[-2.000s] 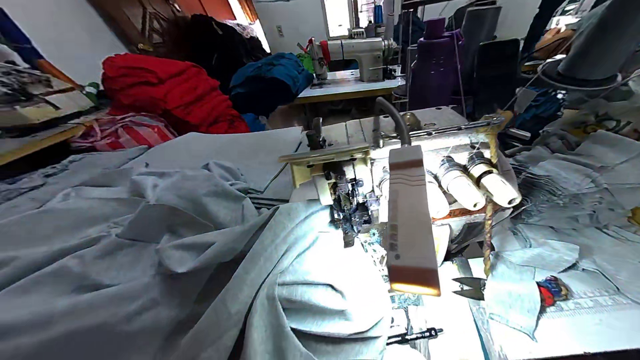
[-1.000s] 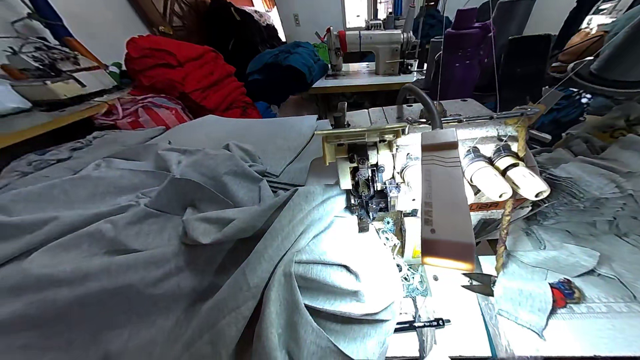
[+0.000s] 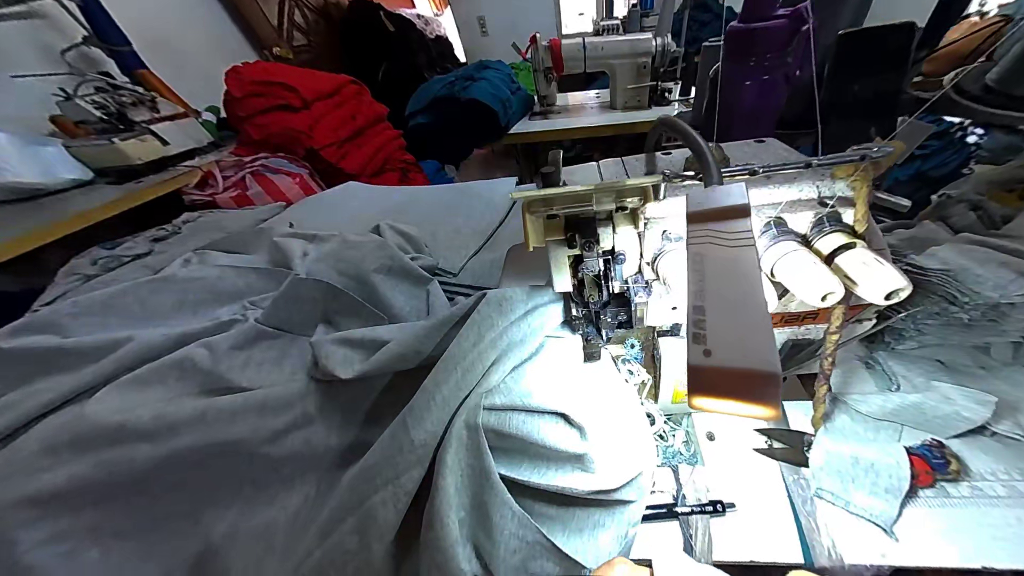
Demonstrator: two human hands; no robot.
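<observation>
At the bottom edge, a small part of what looks like my left hand (image 3: 621, 567) shows beside a pale piece (image 3: 684, 565); whether it grips that piece is hidden. A sliver of skin (image 3: 800, 573), perhaps my right hand, lies further right, mostly cut off. Above them, grey fabric (image 3: 512, 448) drapes up to the needle area of an overlock sewing machine (image 3: 596, 280), under a bright lamp (image 3: 730, 304). A black pen (image 3: 688, 510) lies right of the fabric. Thread snips (image 3: 788, 446) lie partly under a grey cloth scrap (image 3: 860, 472).
More grey fabric (image 3: 200, 416) covers the left side. White thread cones or knobs (image 3: 800, 264) sit on the machine's right front, above a hanging twisted cord (image 3: 830, 364). Cut grey pieces (image 3: 920, 404) lie right. Behind are a red cloth heap (image 3: 320, 120) and another sewing machine (image 3: 624, 64).
Small parts of skin and a pale piece have come into view at the bottom edge. The fabric by the machine looks little changed. The view has shifted somewhat.
</observation>
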